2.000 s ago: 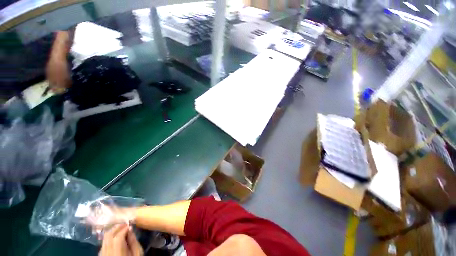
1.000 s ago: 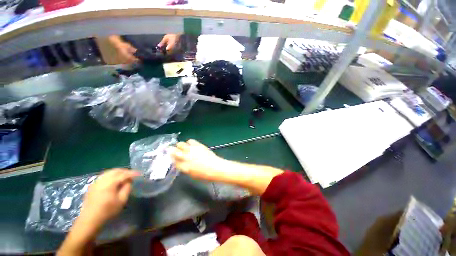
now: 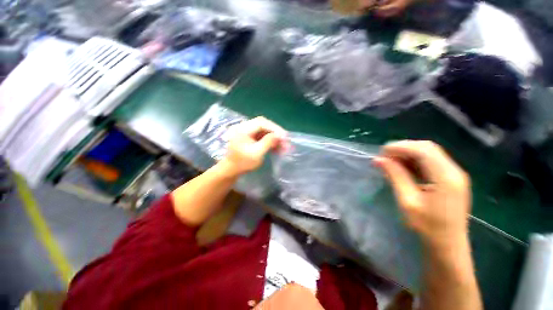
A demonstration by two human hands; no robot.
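Observation:
A clear zip bag (image 3: 324, 166) is stretched between my two hands above the bench's front edge. My left hand (image 3: 251, 145) pinches its left top corner. My right hand (image 3: 427, 181) pinches its right top corner. The bag's mouth is pulled taut and its lower part hangs down; contents near its bottom are blurred. Another filled, shiny clear bag (image 3: 212, 128) lies on the green mat behind my left hand, which partly hides it.
Crumpled empty bags (image 3: 358, 72) lie at the far side. A heap of black parts (image 3: 482, 91) sits on a white tray at far right. Slotted white trays (image 3: 100, 72) are stacked left. Another person's hand (image 3: 388, 6) shows at the top. A white slab (image 3: 538, 275) stands at right.
The view has swung left. My hands have moved apart, and the bag that was bunched between them is now stretched by its top corners.

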